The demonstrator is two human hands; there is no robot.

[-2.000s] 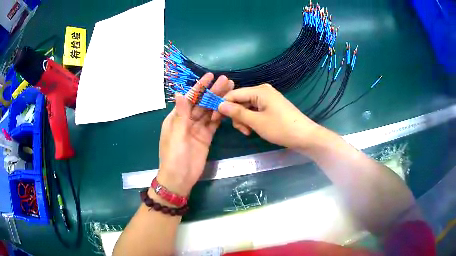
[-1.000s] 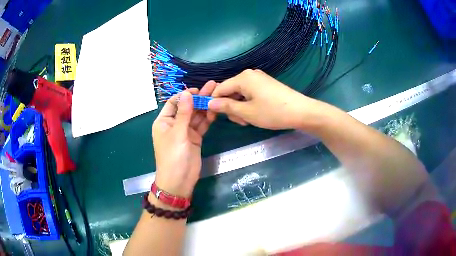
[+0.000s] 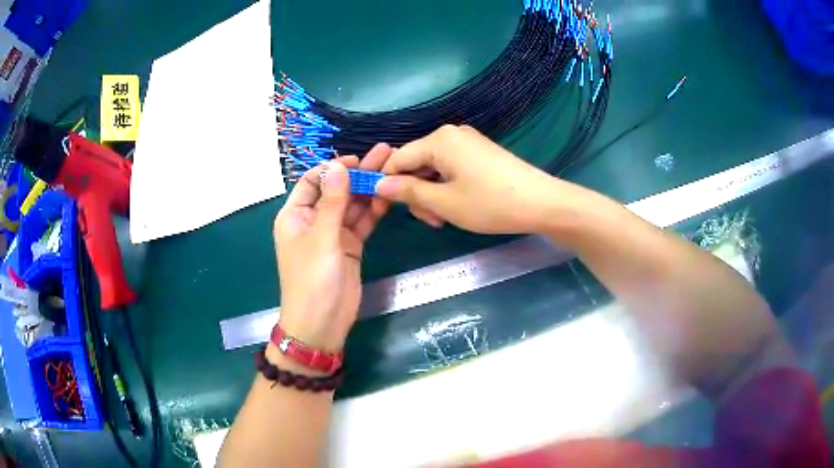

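Note:
My left hand (image 3: 334, 215) and my right hand (image 3: 457, 178) meet left of centre. Between them they hold a small group of blue sleeved ends (image 3: 366, 181), lying side by side. My left thumb and fingers pinch the tips, which are mostly hidden. My right thumb and fingers grip the other end of the sleeves. Behind my hands, a thick curved bundle of black cables (image 3: 457, 101) lies on the green mat, with blue ends fanned out at its left and at the upper right. A single lead (image 3: 631, 130) points out to the right.
A white paper sheet (image 3: 208, 128), yellow label (image 3: 120, 108), red heat gun (image 3: 96, 183) and blue bins (image 3: 87, 388) are at the left. A steel ruler (image 3: 439, 281) lies diagonally below my hands. A long white pad (image 3: 512, 384) is nearest my body. Another blue bin (image 3: 805, 32) is at the top right.
My left thumb has closed over the tips that lay fanned on my open fingers two seconds ago. The view has shifted slightly. Since one second ago, the hands have barely moved.

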